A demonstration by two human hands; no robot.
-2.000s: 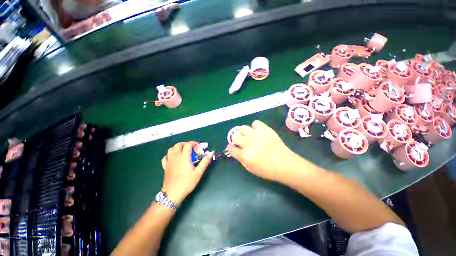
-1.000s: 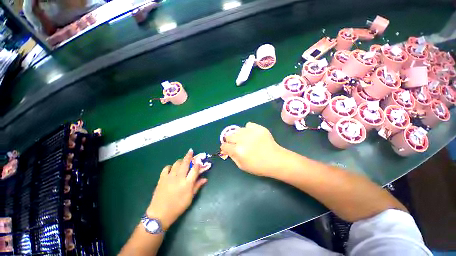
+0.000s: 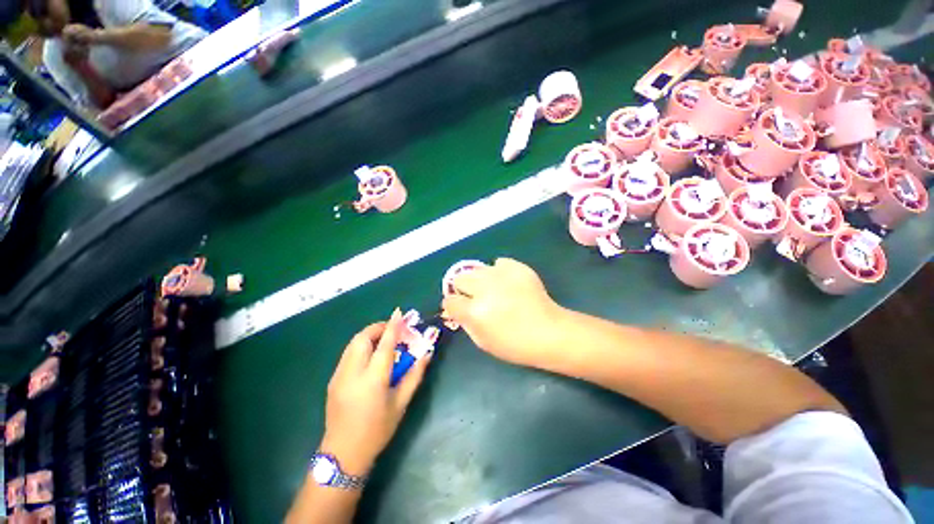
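My left hand (image 3: 371, 381) holds a small pink handle piece (image 3: 412, 336) with a bright blue part (image 3: 401, 365) between thumb and fingers. My right hand (image 3: 504, 310) grips a pink fan head (image 3: 466, 271), spoked end up, just to the right of the handle piece. My fingers hide most of the head. Thin dark wires (image 3: 434, 323) show in the narrow gap between the two parts. The parts are apart. Both hands are low over the green belt, near its middle.
Many pink fan heads (image 3: 710, 255) are piled at right. A joined head and handle (image 3: 559, 96) and a single head (image 3: 382, 189) lie beyond the white stripe (image 3: 410, 250). Black trays (image 3: 102, 409) are stacked at left. Another person's arms (image 3: 133, 41) show across the belt.
My left hand has turned the handle piece, so more of its blue part shows. My right hand stays on the fan head. The view has shifted, showing a pink head beyond the trays.
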